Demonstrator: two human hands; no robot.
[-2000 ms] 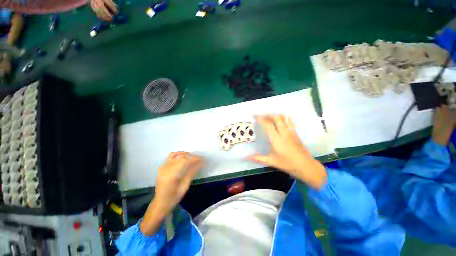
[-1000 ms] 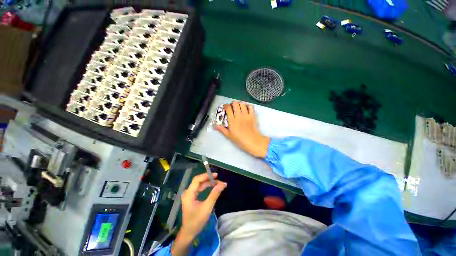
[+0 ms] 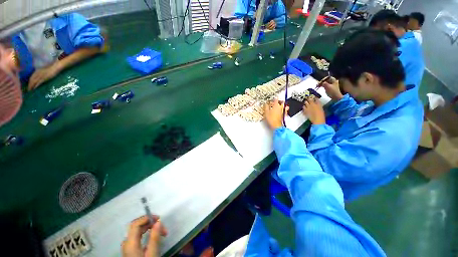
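Observation:
My left hand [image 3: 143, 238] is at the bottom, over the white mat [image 3: 201, 173], and holds a short thin greyish tool [image 3: 146, 207] upright between thumb and fingers. My right hand [image 3: 274, 114] is stretched far out to the neighbour's mat, at the near edge of the cream housings [image 3: 251, 98]. Its fingertips are small and partly hidden, so whether it grips a housing cannot be told. A group of cream housings with dark centres [image 3: 69, 244] lies at the left end of my mat, touched by no hand.
A round mesh dish [image 3: 79, 192] and a pile of small black parts [image 3: 169, 142] lie on the green bench [image 3: 120, 150]. A person in a blue smock [image 3: 369, 130] works close at the right. A dark cord [image 3: 286, 60] hangs near my right hand. Blue-black components [image 3: 124, 96] lie farther back.
The view has swung right; the black tray and machine have left it. My right hand has left the housings at the mat's left end and reached to the neighbour's mat. My left hand still holds the tool.

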